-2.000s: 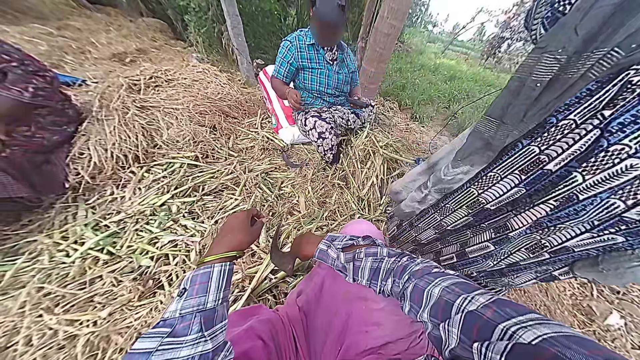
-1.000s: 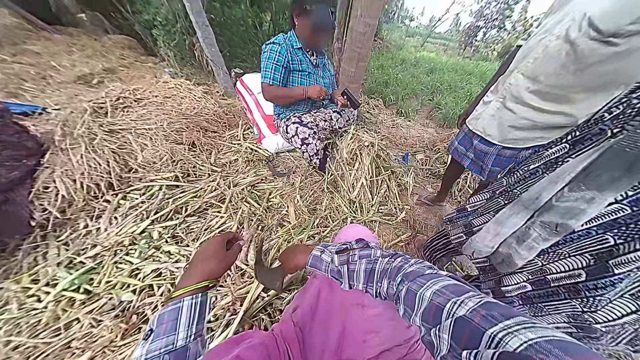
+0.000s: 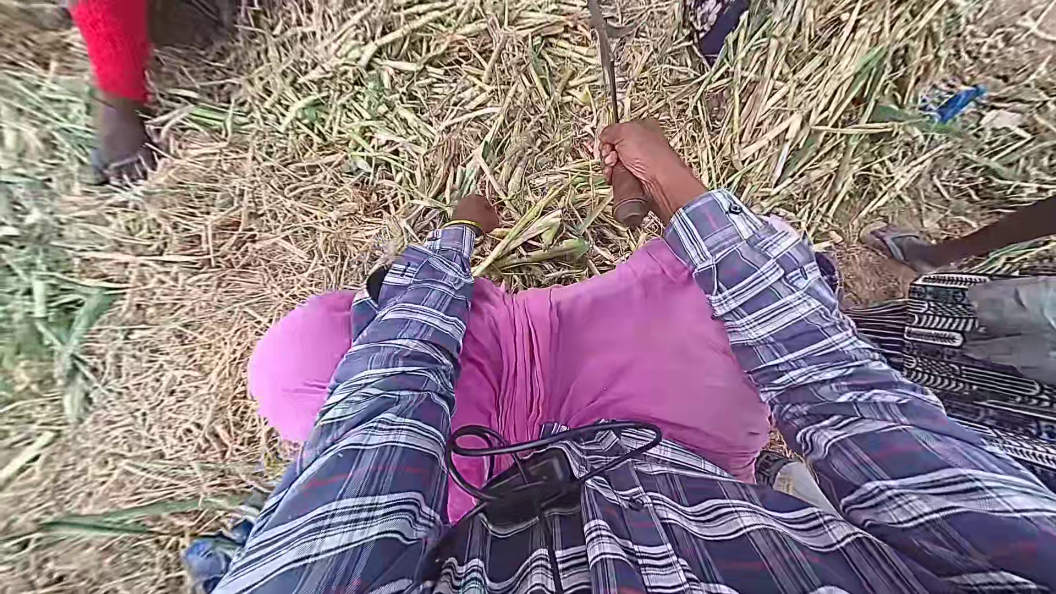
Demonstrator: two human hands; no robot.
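Note:
My right hand (image 3: 639, 161) is closed around the wooden handle (image 3: 629, 198) of a sickle, whose metal blade (image 3: 606, 49) points away from me over the straw. To its left, my left hand (image 3: 477, 213) is low among the cut stalks (image 3: 528, 235), its back toward me. The fingers of that hand are hidden, so I cannot tell whether they hold stalks. Pink cloth (image 3: 610, 355) covers my lap below both hands.
Dry and green stalks (image 3: 371, 124) cover the ground. At upper left is a person's foot (image 3: 124, 148) below red cloth. Another person's sandalled foot (image 3: 907, 246) and patterned cloth (image 3: 949, 346) are at right. Blue plastic (image 3: 957, 103) lies at upper right. A black cable (image 3: 561, 441) hangs at my waist.
The view has tilted down sharply. My hands are farther apart than before, and the sickle blade now points away from me. The seated person's upper body is out of view.

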